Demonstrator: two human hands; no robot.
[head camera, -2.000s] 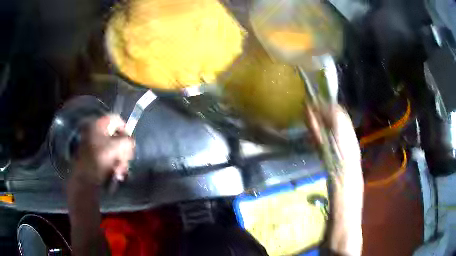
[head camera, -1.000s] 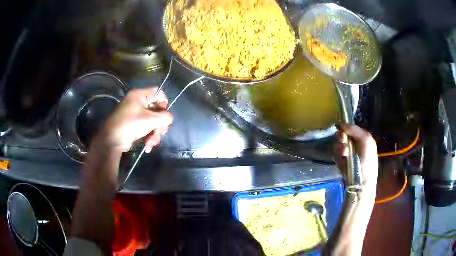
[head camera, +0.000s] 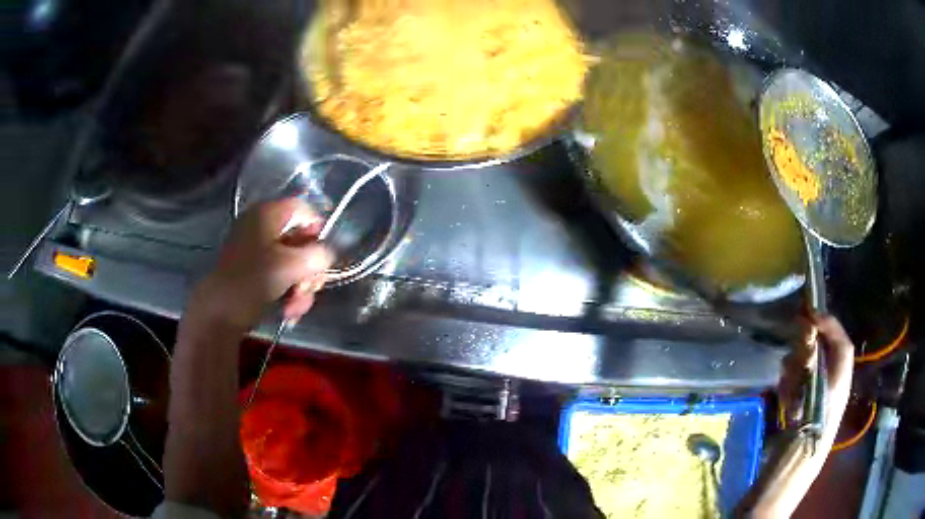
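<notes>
My left hand (head camera: 272, 258) grips the thin wire legs of the wire-handled strainer, whose bowl is heaped with golden fried crumbs (head camera: 446, 76). The strainer is slightly blurred and cut off by the top edge. It is up and left of the wok (head camera: 700, 172), which holds yellow oil with some white foam. My right hand (head camera: 820, 355) holds the spider strainer by its thick metal handle. Its round mesh (head camera: 820, 157) is over the wok's right side, with a few orange crumbs stuck on it.
A round steel bowl (head camera: 390, 228) is on the steel counter (head camera: 487, 345) behind my left hand. Below the edge are a red bucket (head camera: 299, 431), a stockpot with a small sieve (head camera: 94, 387), and a blue tray (head camera: 756, 436) of pale contents with a serving spoon (head camera: 705, 451). An orange hose is at right.
The view has shifted left, so the wok, tray and bowl appear further right. The heaped strainer is now left of the wok, nearer the steel bowl. The spider strainer is further right and tilted more.
</notes>
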